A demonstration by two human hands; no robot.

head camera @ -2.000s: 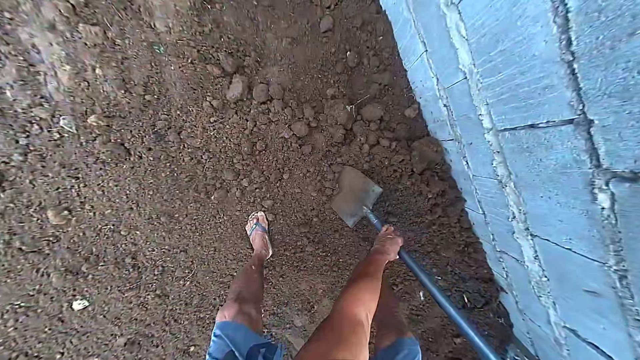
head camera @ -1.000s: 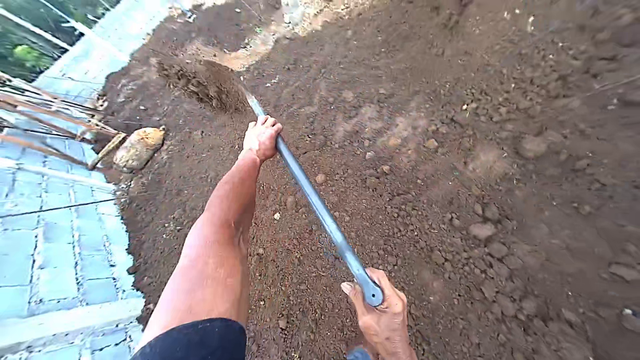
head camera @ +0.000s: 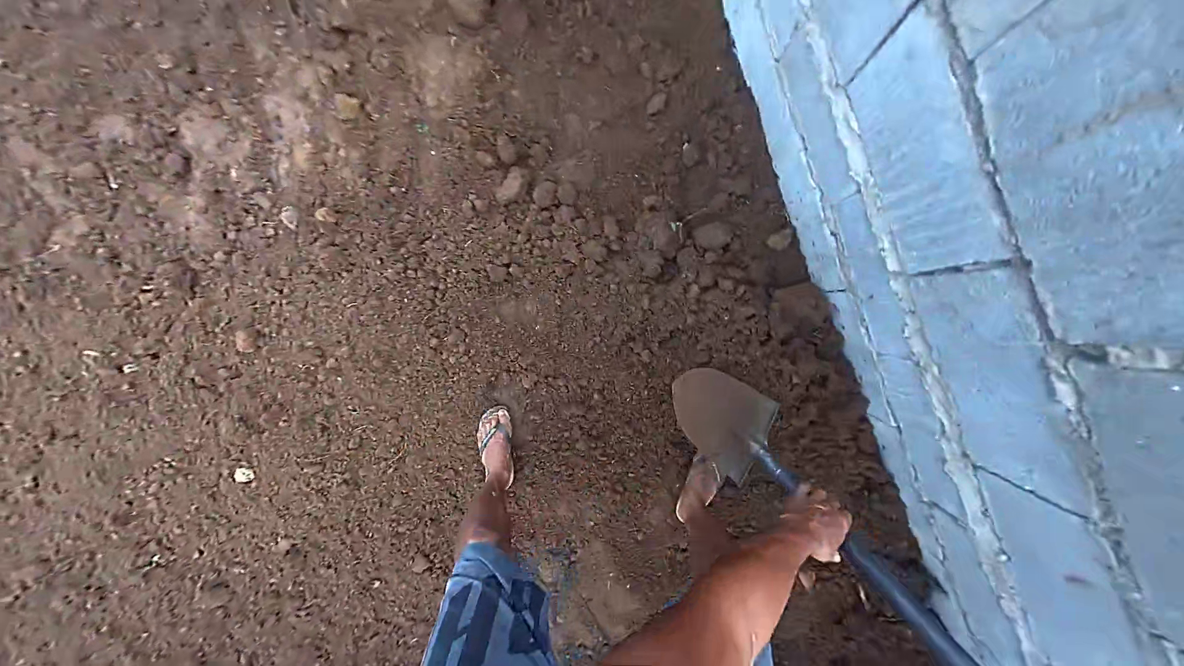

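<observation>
My left hand (head camera: 818,524) is closed around the shaft of a shovel (head camera: 726,416), not far behind its blade. The metal blade lies low over the soil, in front of and partly over my right foot, with no heap of soil on it. From my hand the dark shaft (head camera: 902,597) runs down to the right and leaves the view at the bottom edge. My right hand is out of view. My left foot (head camera: 496,444), in a flip-flop, stands on the brown soil (head camera: 324,398) left of the blade.
A wall of grey-blue blocks (head camera: 962,324) with mortar joints rises close on the right. Stones and clods (head camera: 712,235) lie along its foot and ahead of me. A small pale stone (head camera: 243,474) lies on the soil at left.
A second ago the shovel was raised with soil at its blade and both hands on it; now the blade is low and bare. My right hand has left the view, which has swung strongly.
</observation>
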